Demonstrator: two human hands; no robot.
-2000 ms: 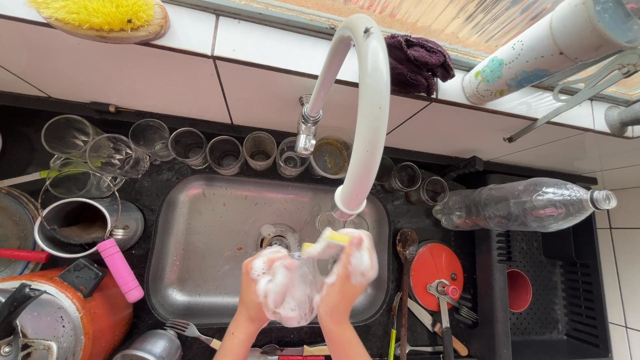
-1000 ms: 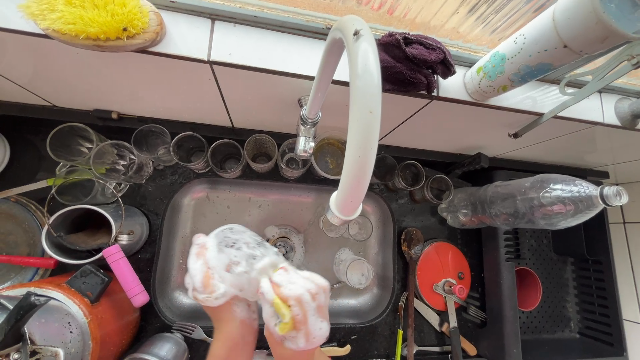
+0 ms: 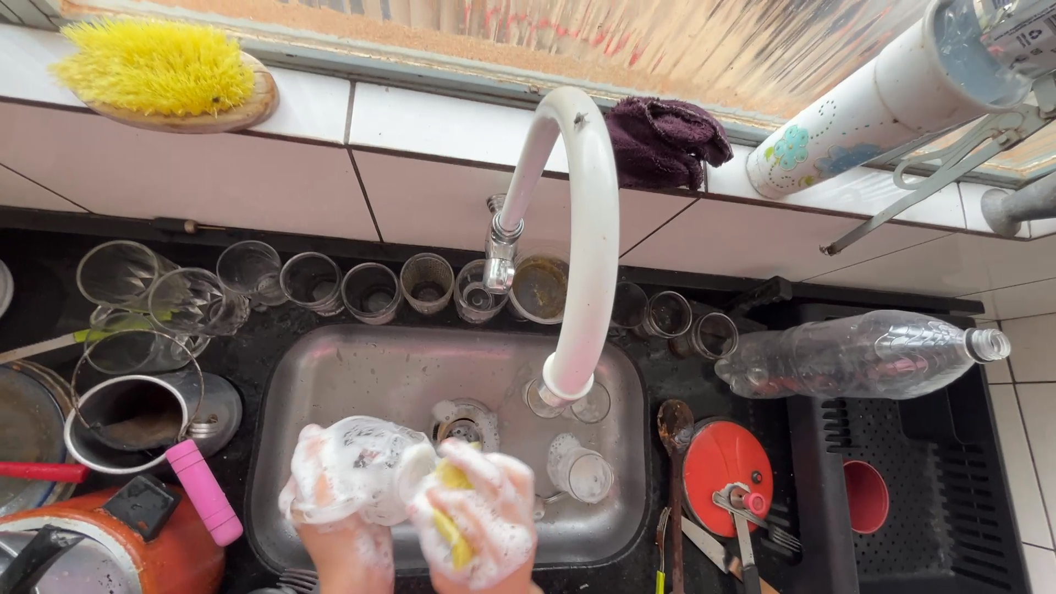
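Note:
Over the stainless steel sink (image 3: 346, 355), my left hand (image 3: 330, 487), covered in suds, is closed around a soapy clear glass vessel (image 3: 371, 462) lying on its side. My right hand (image 3: 487, 516), also foamy, grips a yellow sponge (image 3: 450, 536) close to the vessel's right end. The drain (image 3: 464, 425) shows just behind my hands. To their right in the basin is a sudsy small glass (image 3: 587, 474), with more clear glasses (image 3: 591, 404) under the spout of the white faucet (image 3: 590, 247).
Several glasses (image 3: 371, 293) line the back of the sink. At left are a metal mug (image 3: 132, 421) and an orange pressure cooker (image 3: 177, 536). To the right are a wooden spoon (image 3: 675, 421), a red lid (image 3: 726, 462), a plastic bottle (image 3: 866, 355) and a black dish rack (image 3: 932, 495).
Two seconds ago my hands were farther right, near the faucet spout. They moved left, and since one second ago have shifted somewhat toward the drain, still holding the vessel and sponge.

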